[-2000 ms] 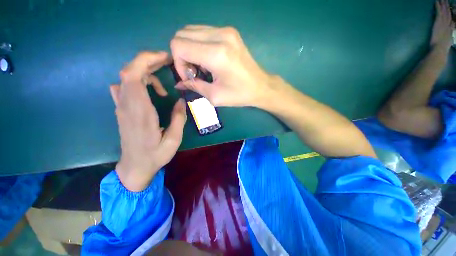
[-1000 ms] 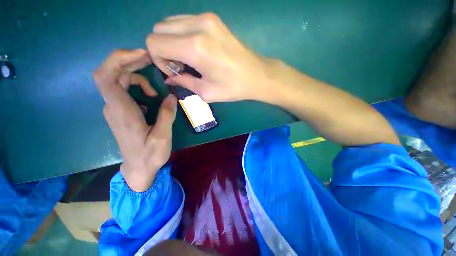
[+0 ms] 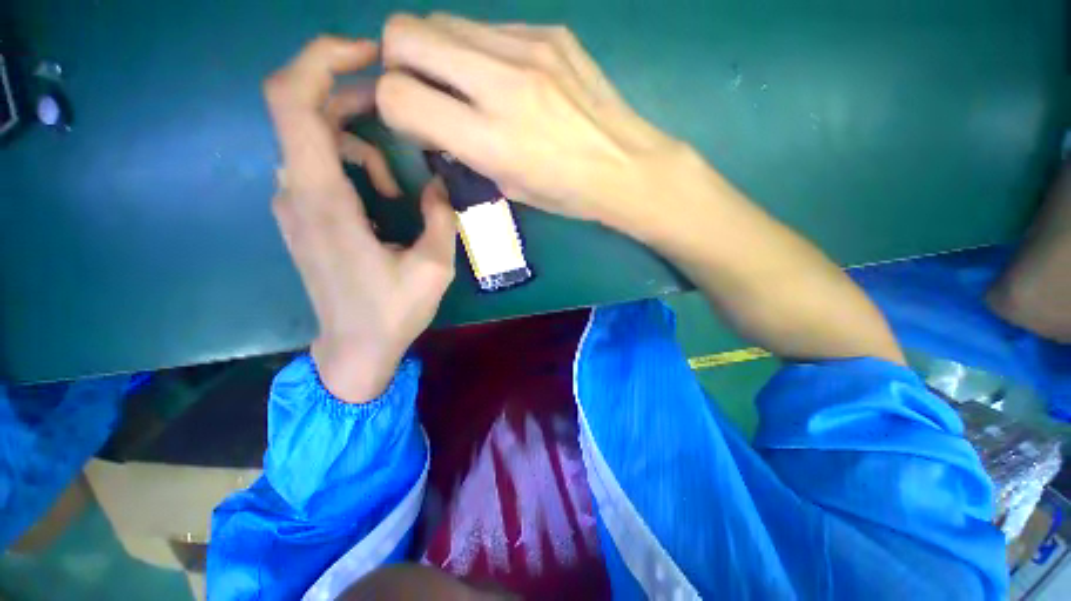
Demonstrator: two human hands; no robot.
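Observation:
The phone assembly lies on the green bench top near its front edge. Its lower half shows a white rectangle with a yellow-orange left side and a dark frame; a black section runs up under my right hand. My left hand is at the phone's left, fingers curved and thumb beside the black section. My right hand covers the upper part from above, fingers bent together. The fingertips of both hands nearly meet at the top. What the fingertips hold is hidden, so I cannot tell whether either grips the phone.
A small dark part with a round whitish disc lies on the green bench at far left, beside a dark frame-like object at the picture's edge. Blue sleeves of other people show at both sides. A cardboard box stands below.
The small shiny piece seen earlier at my right fingertips is now hidden. My right hand's fingers lie flatter over the phone's top. The dark frame-like object has come into view at left.

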